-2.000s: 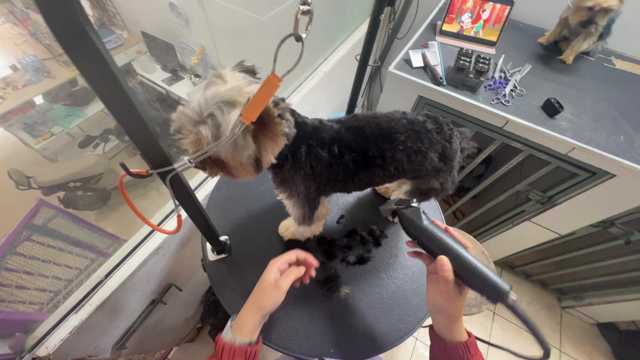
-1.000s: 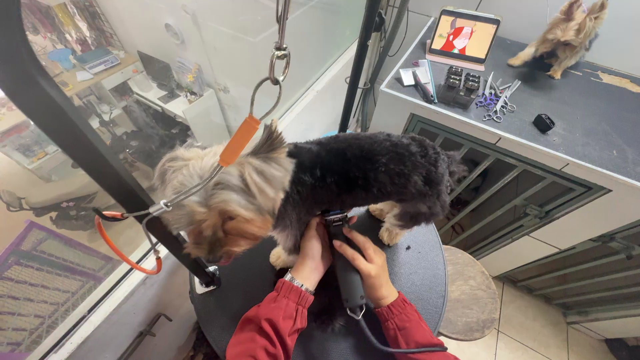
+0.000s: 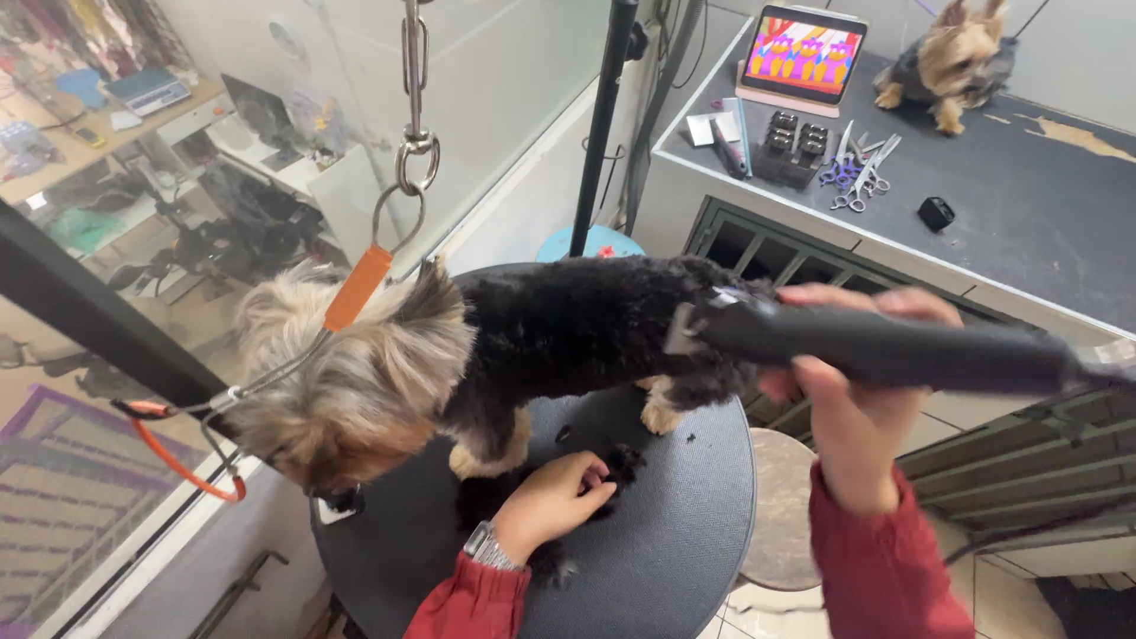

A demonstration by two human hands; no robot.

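A black and tan dog (image 3: 568, 328) stands on a round black grooming table (image 3: 683, 532), its head at the left inside a cable loop with an orange sleeve (image 3: 358, 287). My right hand (image 3: 865, 390) grips a black corded hair clipper (image 3: 870, 346), whose metal blade is near the dog's rear flank; whether it touches the coat cannot be told. Low over the table, my left hand (image 3: 559, 501) has curled fingers beside loose clumps of black hair (image 3: 626, 466). Whether it holds any hair is not clear.
Slanting at left is a black arm (image 3: 98, 302). The counter (image 3: 1021, 240) bears a tablet (image 3: 803, 55), grooming scissors (image 3: 861, 173), clipper blades in a holder (image 3: 792, 146) and another small dog (image 3: 954, 67). A round stool (image 3: 781, 506) stands beside the table.
My hands have separated: the right has moved up and right with the clipper from under the dog's belly, while the left is now over the cut hair.
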